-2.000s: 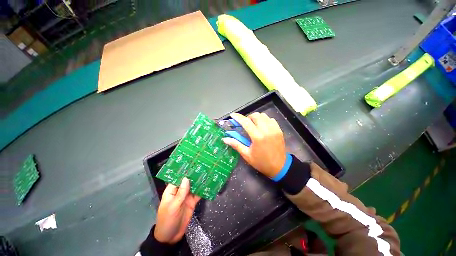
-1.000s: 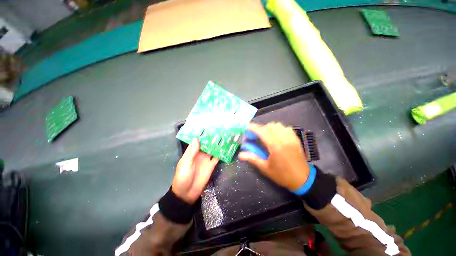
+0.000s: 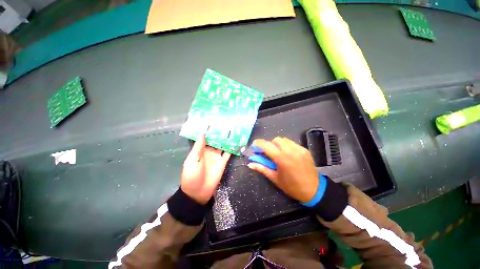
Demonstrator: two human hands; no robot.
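Observation:
My left hand (image 3: 202, 171) holds a green circuit board (image 3: 223, 110) by its near edge, tilted, with glare on its lower part, over the tray's far left corner. My right hand (image 3: 289, 169) is closed on blue-handled cutters (image 3: 261, 159). The cutters' dark tips are at the board's near right corner; whether they touch it I cannot tell. The black tray (image 3: 380, 157) lies under both hands. Silvery lead clippings (image 3: 224, 210) are heaped in its near left part. A black brush (image 3: 323, 147) lies in its right side. A blue band is on my right wrist.
A long yellow-green roll (image 3: 345, 52) lies against the tray's far right corner, a shorter one (image 3: 458, 120) at right. Loose boards lie at left (image 3: 67, 101) and far right (image 3: 417, 23). Cardboard (image 3: 221, 13) is beyond, white scrap (image 3: 64, 156) at left, dark cables (image 3: 9, 205) at the left edge.
The view has shifted. The held board has tilted and turned. My right hand with the cutters has moved from the board's right edge to its near right corner. The brush has come fully into view.

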